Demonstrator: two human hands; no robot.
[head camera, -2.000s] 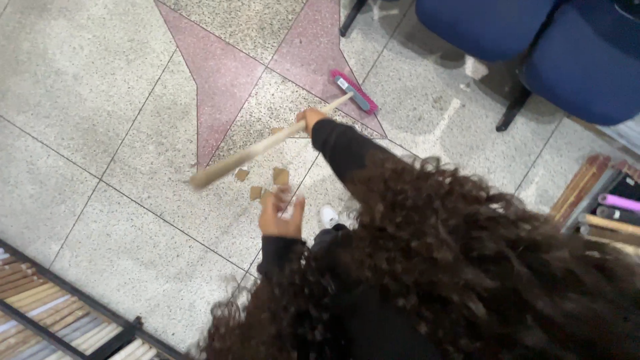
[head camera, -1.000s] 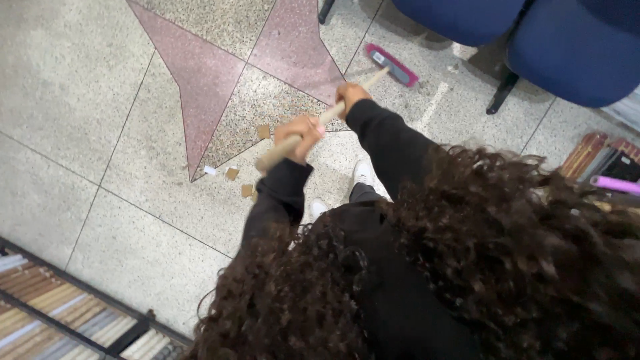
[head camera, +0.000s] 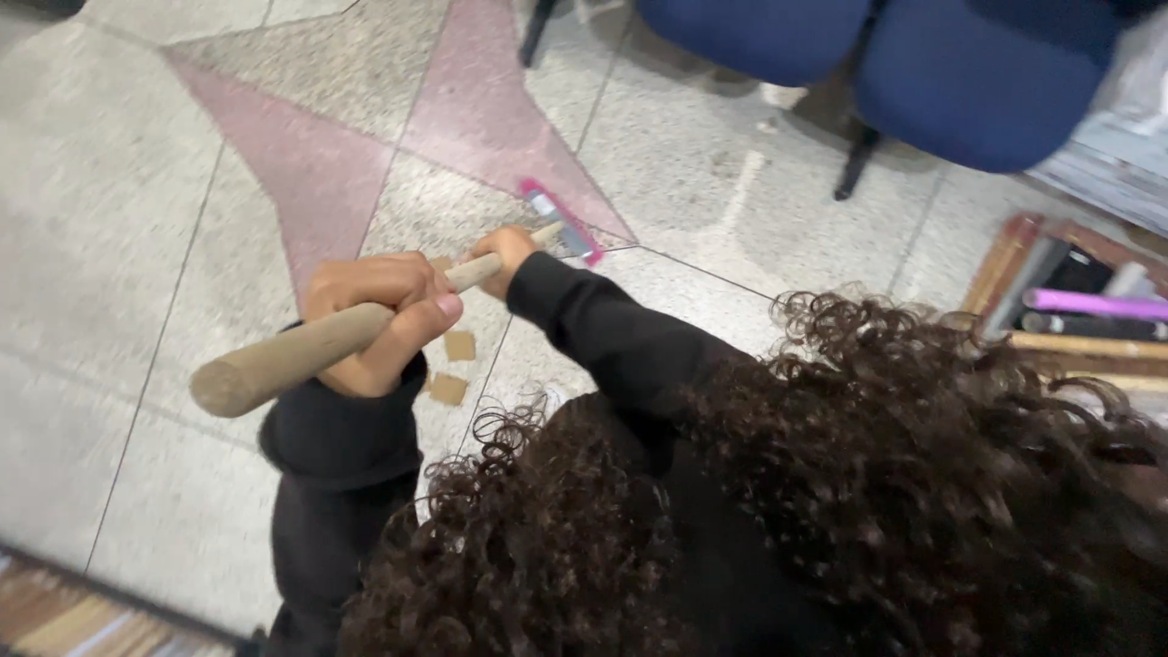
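A broom's wooden handle (head camera: 292, 358) slants across the view, its rounded end near the camera at the left. My left hand (head camera: 388, 315) is closed around it close to that end. Farther down, my right hand (head camera: 502, 255) grips the same handle near the broom head (head camera: 561, 222), as seen from above. The head is grey with pink bristles and lies over the floor at the tip of a pink star shape. Beneath my hands are several small tan squares, among them one square (head camera: 460, 346) and another (head camera: 448, 390); my left hand partly hides others.
Blue chairs (head camera: 981, 82) with black legs stand at the upper right. A rack of rolls or frames (head camera: 1095, 342), one of them purple, is at the right edge. Another rack of long pieces (head camera: 73, 607) runs along the lower left. Long curly hair covers much of the lower view.
Two seconds ago my left hand was off the handle with fingers apart; it has since taken hold of it. The broom head has moved left across the floor since one second ago.
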